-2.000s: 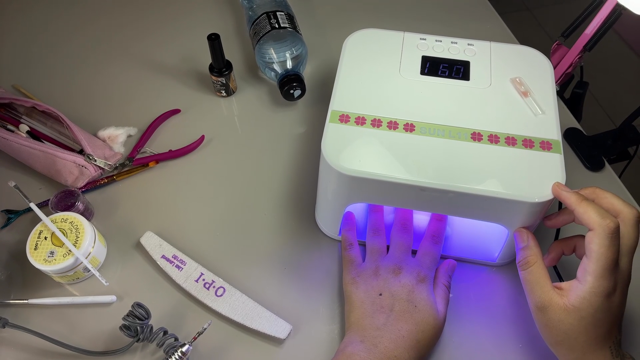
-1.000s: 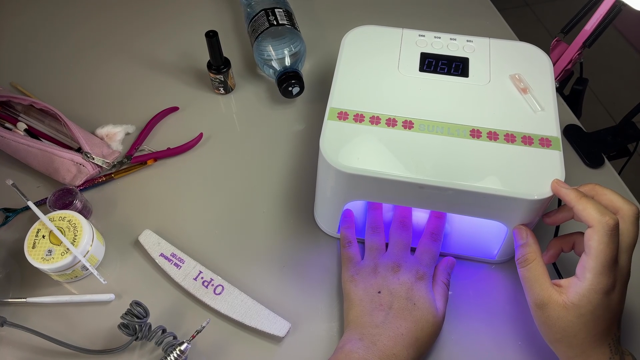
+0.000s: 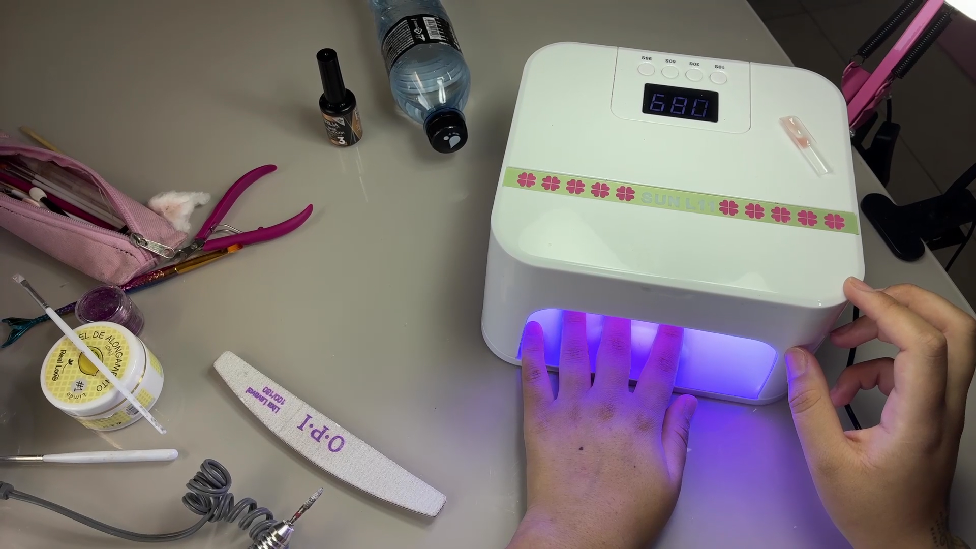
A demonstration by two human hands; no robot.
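Note:
My left hand (image 3: 602, 442) lies palm down with its four fingers spread in the opening of a white nail-curing lamp (image 3: 671, 252). Violet light glows around those fingers; their tips are partly hidden inside. Its thumb stays outside, in front of the opening. At the lamp's front right corner is my right hand (image 3: 892, 396), its index fingertip near the top edge and its thumb by the front side; the fingers are curved and apart, with nothing enclosed. A lit display (image 3: 681, 103) faces away, so its digits appear upside down. A small clear nail tip (image 3: 806, 145) rests on top.
Left of the lamp lie a nail file (image 3: 328, 435), a polish bottle (image 3: 339, 99) and a plastic bottle (image 3: 427, 69). Farther left are a pink pouch (image 3: 84, 213), pink-handled nippers (image 3: 252, 206), a gel jar (image 3: 99, 374) with a brush across it, and a nail drill handpiece (image 3: 286, 526) with coiled cable.
The digits on the lamp's display have changed. Both hands have kept their places, and the violet light is on in every frame.

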